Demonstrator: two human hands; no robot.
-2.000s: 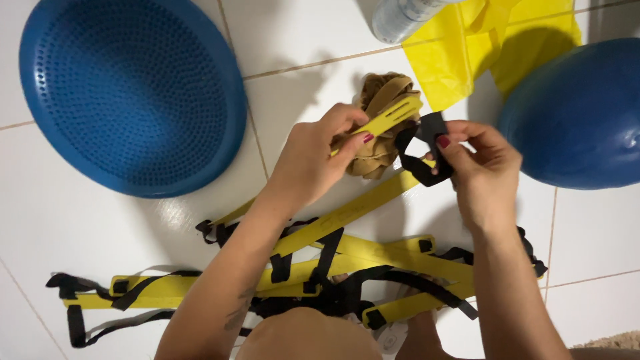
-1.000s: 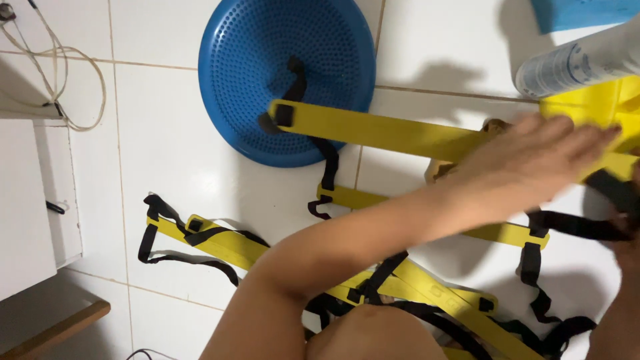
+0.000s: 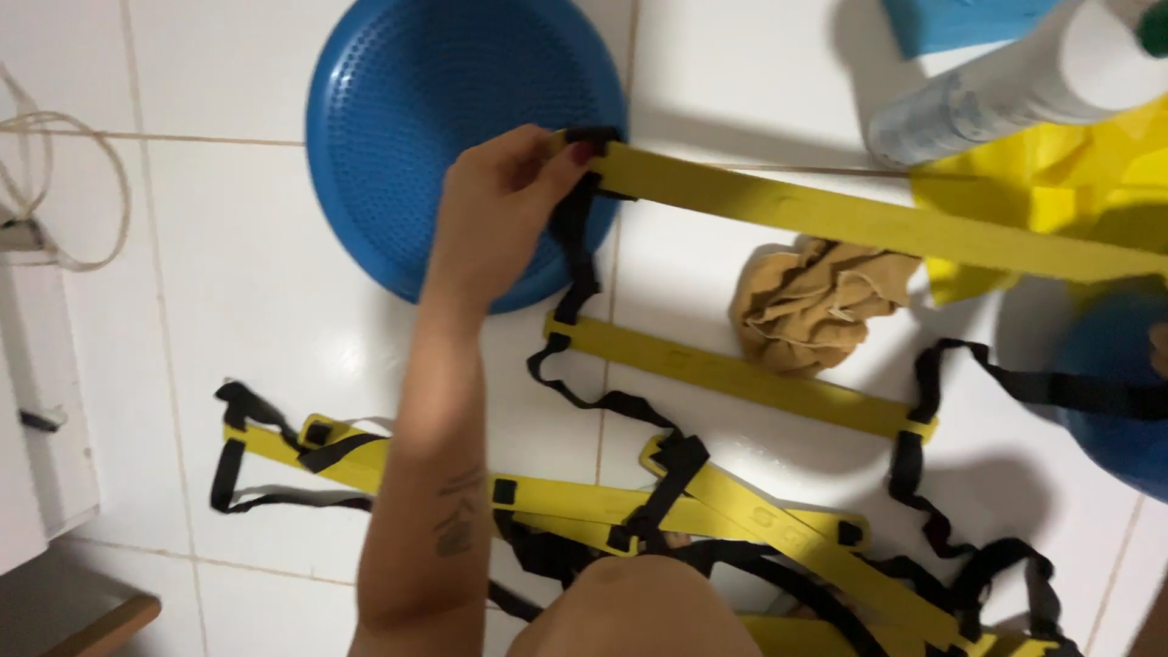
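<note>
My left hand (image 3: 511, 201) pinches the black-strapped end of a yellow plastic rung (image 3: 821, 214) of an agility ladder, over a blue balance disc (image 3: 429, 155). This rung slants across the view to the right edge. Only a sliver of my right hand (image 3: 1159, 347) shows at that edge, near the rung's far end; its grip is hidden. Below hangs a second yellow rung (image 3: 730, 370), joined by black webbing straps (image 3: 575, 246). More rungs (image 3: 584, 497) and tangled straps lie on the tiled floor around my knee.
A crumpled tan cloth (image 3: 812, 306) lies behind the rungs. A white bottle (image 3: 985, 87), a yellow sheet (image 3: 1058, 173) and a light-blue item (image 3: 967, 23) are at upper right, with a blue ball-like object (image 3: 1104, 392) below. A cable (image 3: 100, 192) and white furniture (image 3: 27, 429) stand left.
My left hand has moved left from the cloth area to the rung's end over the disc. The rung and its straps are now stretched out across the view, which has shifted.
</note>
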